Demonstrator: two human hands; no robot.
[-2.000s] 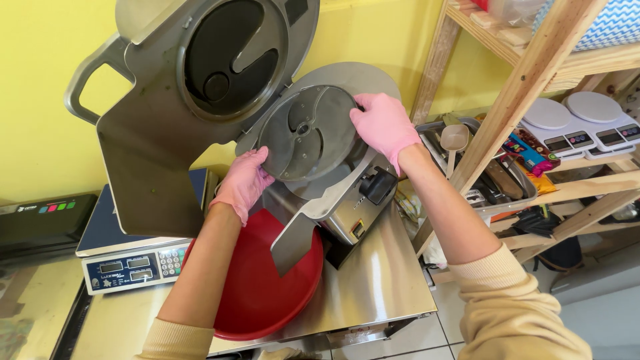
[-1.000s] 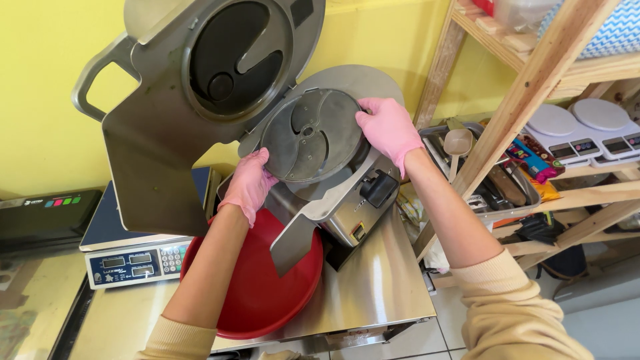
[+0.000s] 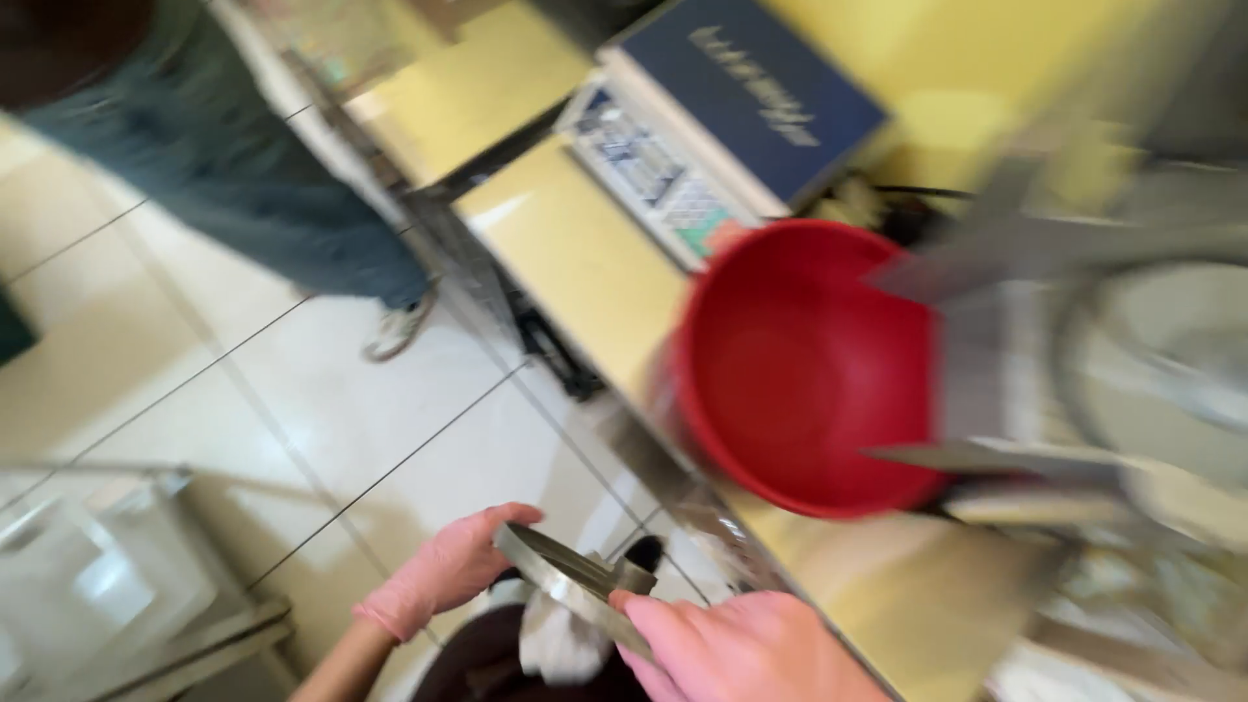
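Both my hands wear pink gloves and hold a round grey slicing disc [image 3: 575, 585], seen nearly edge-on above the floor beside the counter. My left hand [image 3: 453, 565] grips its left edge. My right hand [image 3: 726, 639] grips the near right edge. A white cloth or paper [image 3: 561, 639] hangs just below the disc; what it rests on cannot be told. Right of my hands, the red plastic bowl [image 3: 809, 370] stands on the metal counter, under the chute of the food-processing machine [image 3: 985, 361]. The machine is blurred, its round chamber at the right edge.
A digital scale with a dark blue plate [image 3: 751, 93] stands behind the bowl. The counter's front edge [image 3: 673, 478] runs beside my hands. At upper left a person's trouser leg [image 3: 224, 185] and shoe are near the counter. A pale container [image 3: 88, 575] stands at lower left.
The disc was over the machine between my hands; now it is away from the machine, beyond the counter's front edge, turned nearly edge-on. The view has swung strongly to the left.
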